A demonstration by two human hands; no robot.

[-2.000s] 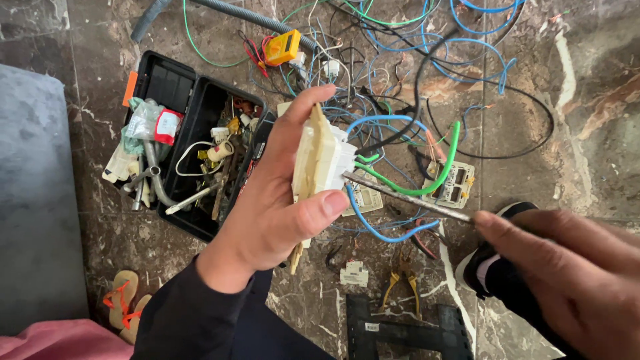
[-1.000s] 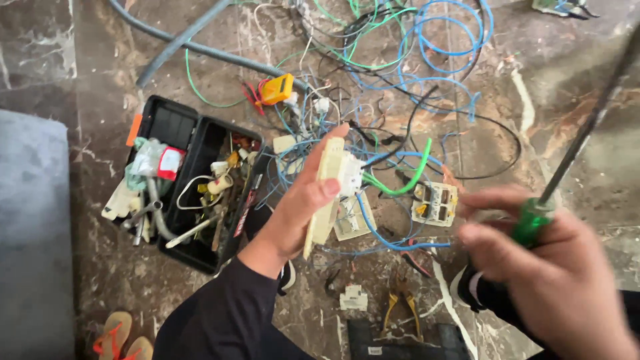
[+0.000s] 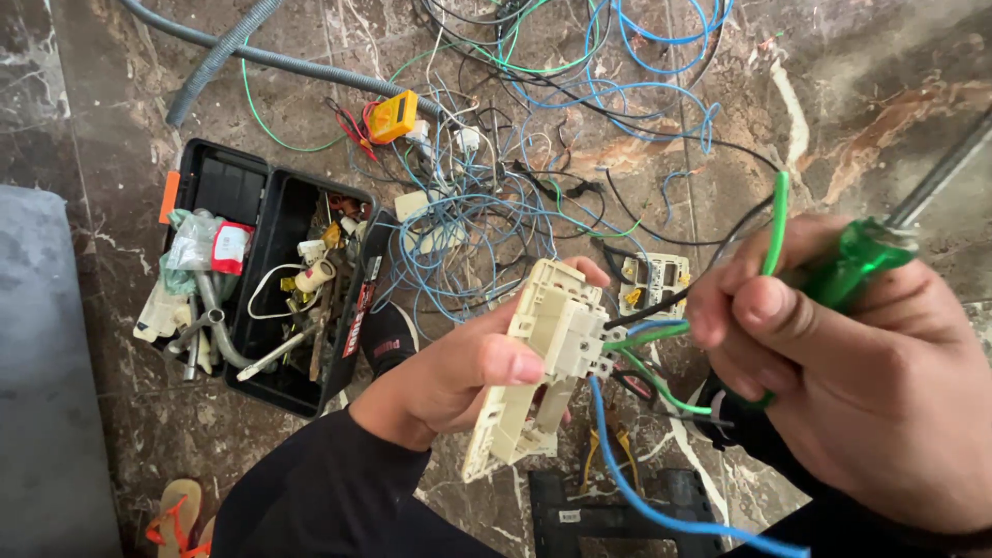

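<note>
My left hand [image 3: 473,364] grips a cream plastic electrical wall plate [image 3: 504,411], its back turned to the right. A white socket module [image 3: 577,341] with screw terminals sits in the plate. Black, green and blue wires run from the module. In my right hand [image 3: 852,364] lies a screwdriver [image 3: 856,260] with a green clear handle, its shaft pointing up and right, the tip out of frame. The thumb and fingers of that hand also pinch a thick green wire [image 3: 778,217]. A thick blue wire [image 3: 620,480] hangs below the module.
An open black toolbox [image 3: 267,232] with fittings lies left, near a yellow multimeter [image 3: 392,116]. Tangled wires [image 3: 465,240] and grey corrugated conduit [image 3: 310,68] spread behind the hands. Another module frame [image 3: 655,283], yellow-handled pliers [image 3: 612,457] and a black plastic part [image 3: 620,519] lie on the floor.
The screwdriver tip, at the module two seconds ago, has moved away, and the tool now points up and right. My right hand has taken hold of the green wire.
</note>
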